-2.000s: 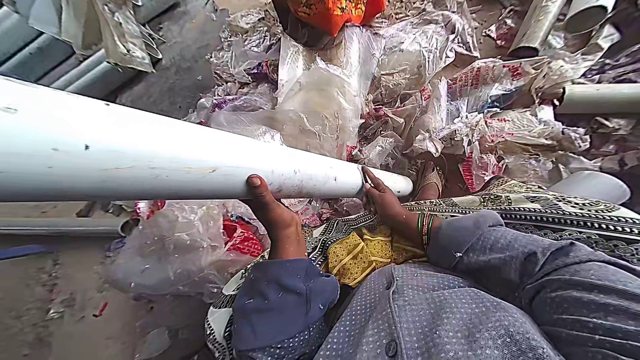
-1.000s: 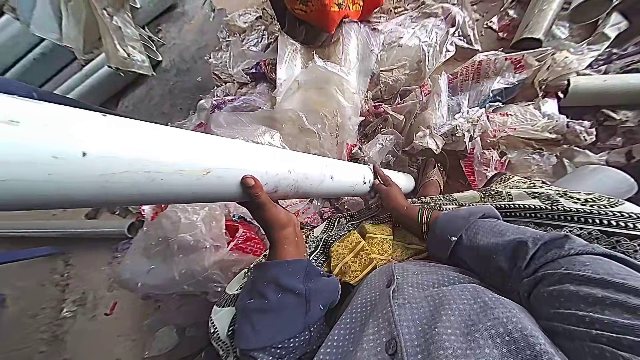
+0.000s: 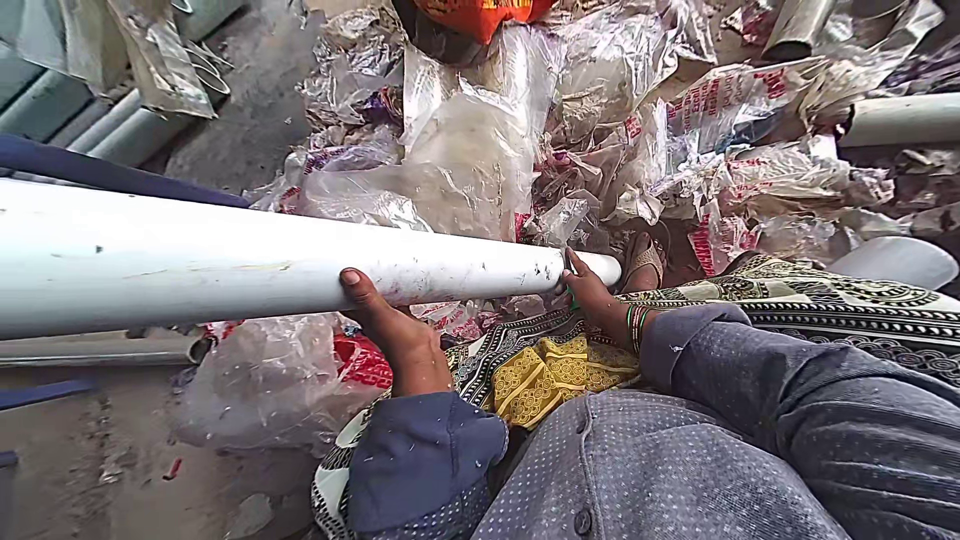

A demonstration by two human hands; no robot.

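A long white plastic pipe [image 3: 225,262] runs from the left edge to the middle of the head view, above my lap. My left hand [image 3: 397,330] grips its lower side, the thumb on top and the fingers hidden beneath. Near the pipe's far end, my right hand [image 3: 592,296] is closed on a small dark tool [image 3: 568,259], perhaps a blade, which touches the pipe. The tool is mostly hidden by the fingers. Green and red bangles [image 3: 637,326] circle my right wrist.
Crumpled plastic film [image 3: 480,150] covers the ground ahead. A clear plastic bag [image 3: 270,382] lies below the pipe. More pipes [image 3: 142,135] lie at the upper left, and another pipe [image 3: 904,120] is at the right. An orange bag [image 3: 484,15] stands at the top. My sandalled foot [image 3: 643,262] is beyond the pipe's end.
A dark blue strip or bar now shows behind the pipe at the left, reaching farther right than one second ago. Both hands stay at about the same places on the pipe.
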